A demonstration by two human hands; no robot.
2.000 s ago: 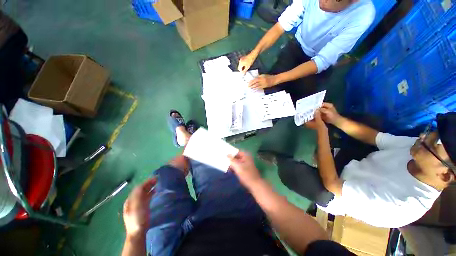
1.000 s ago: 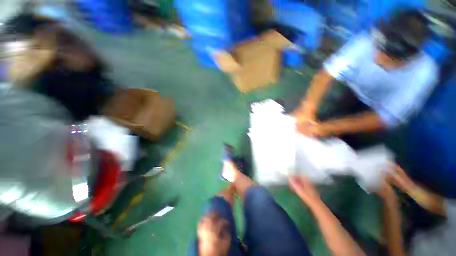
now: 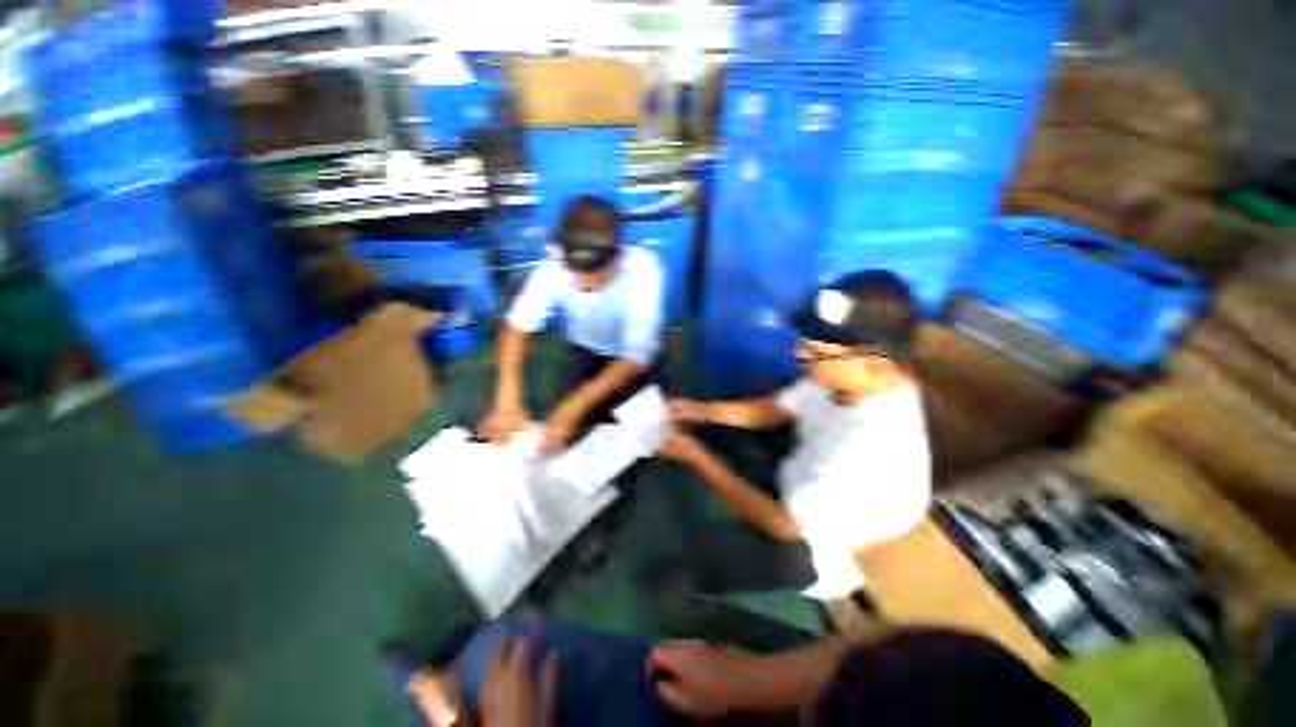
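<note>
White leaflet sheets cover the low table in front of me. Dark print cannot be read through the blur. My left hand is at the bottom edge, cut off, over my blue denim leg, fingers apart with no paper visible. My right hand is to its right over the other leg, fingers curled and blurred; no paper shows in it. Both hands are nearer to me than the sheets and apart from them. A person in light blue has both hands on the sheets. A person in a white shirt and dark cap holds a white sheet.
Stacked blue crates stand behind the two people, with more crates at the left. An open cardboard box lies left of the table. Dark, shiny items lie at the right.
The view has swung up and to the right, bringing crates and right-side items into view. My right hand has moved from the sheets' edge to my leg. The white leaflet held earlier no longer shows.
</note>
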